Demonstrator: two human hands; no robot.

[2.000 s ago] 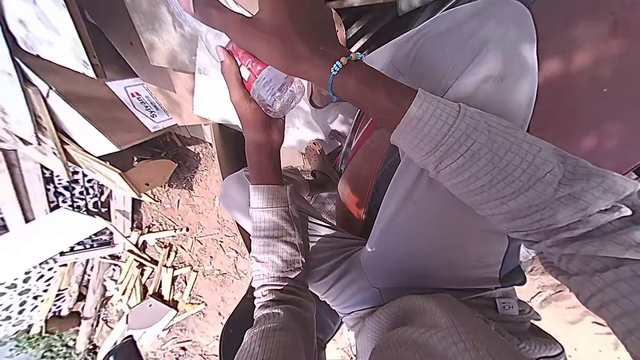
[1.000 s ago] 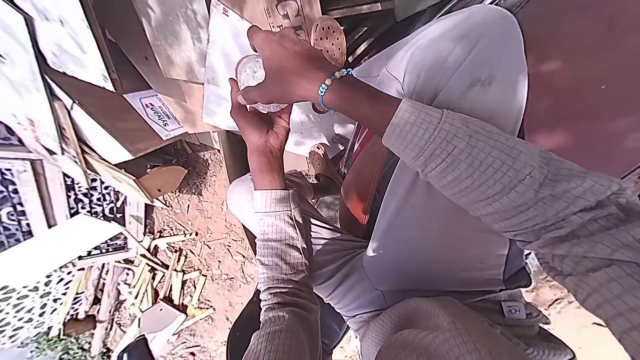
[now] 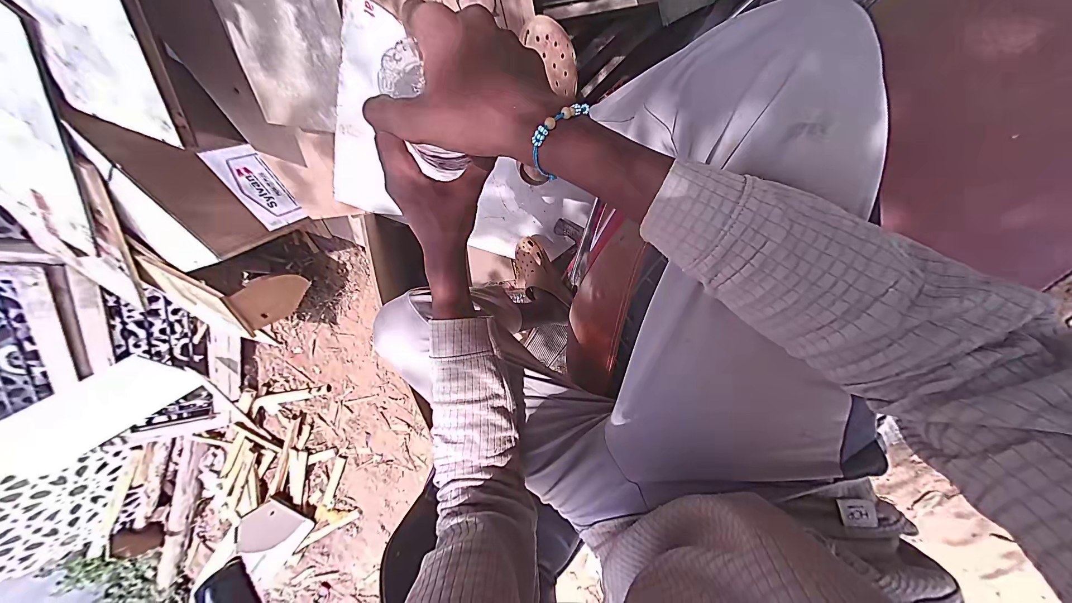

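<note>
A clear plastic bottle [image 3: 402, 69] is at the top left of centre, largely hidden behind my fingers. My left hand [image 3: 435, 201] holds its lower part from below. Across its upper side lies my right hand [image 3: 481, 79], also gripping it, with a blue beaded bracelet [image 3: 541, 136] on that wrist. White sheet material [image 3: 360, 159] lies beyond and beneath both hands. A tan perforated shoe [image 3: 548, 54] shows just right of the right hand, and another perforated shoe [image 3: 532, 260] shows lower down.
Boards and panels [image 3: 167, 184] lean at the left, one bearing a printed label. Wood offcuts [image 3: 285, 461] lie scattered on reddish ground [image 3: 335, 360]. A dark red surface [image 3: 980, 142] fills the upper right. A brown leather-like item [image 3: 603, 310] rests between my legs.
Two seconds ago the bottle lay tilted with its red label showing; now its clear end faces me more. My right hand has moved down over it, beside my left hand.
</note>
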